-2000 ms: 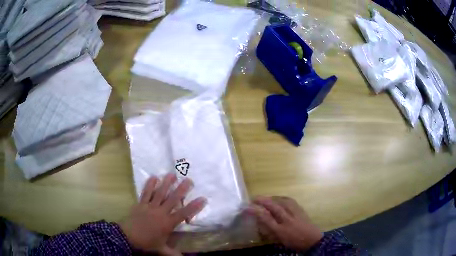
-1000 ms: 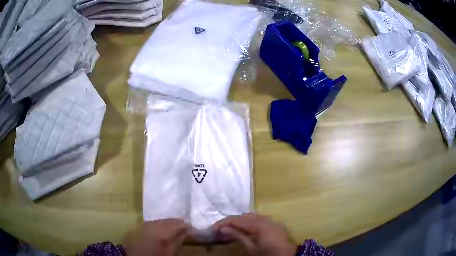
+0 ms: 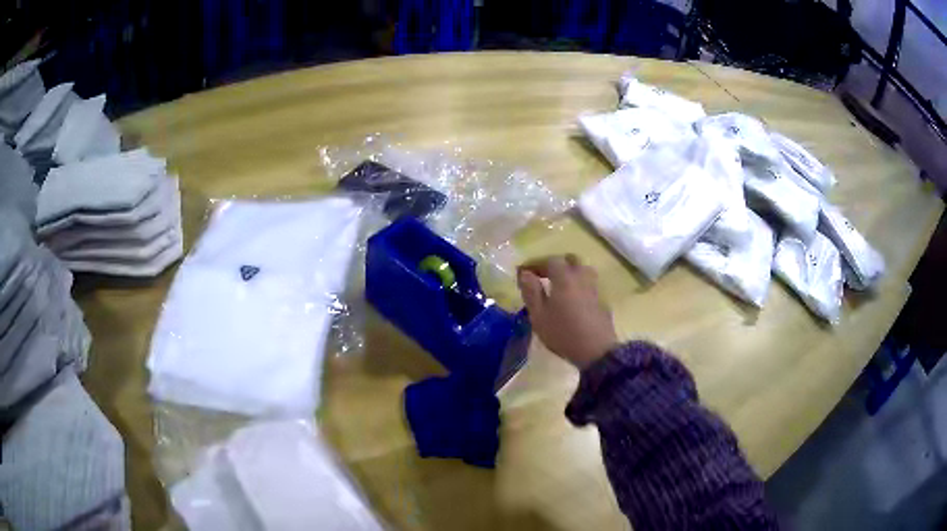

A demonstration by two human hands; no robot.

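Note:
The blue tape dispenser [image 3: 415, 301] stands at the centre of the view, with a yellow-green tape core inside. My right hand [image 3: 567, 311] is at its front end, fingertips bent together beside it; whether tape is between them cannot be told. A filled clear bag with white contents [image 3: 286, 482] lies at the bottom edge, partly cut off and blurred. Behind it lies the stack of flat white polybags [image 3: 254, 311] with a dark triangle mark. My left hand is not in view.
Stacks of folded white quilted pieces [image 3: 109, 207] stand at left. A dark-blue flat piece [image 3: 454, 420] lies beside the dispenser. Behind it are crumpled clear film [image 3: 483, 192] and a dark object [image 3: 393, 190]. Finished packs [image 3: 654, 202] are heaped at right on the curved table [image 3: 467, 88].
The view has swung up and right. My right hand has left the bag's near edge and moved to the dispenser. My left hand has gone out of view.

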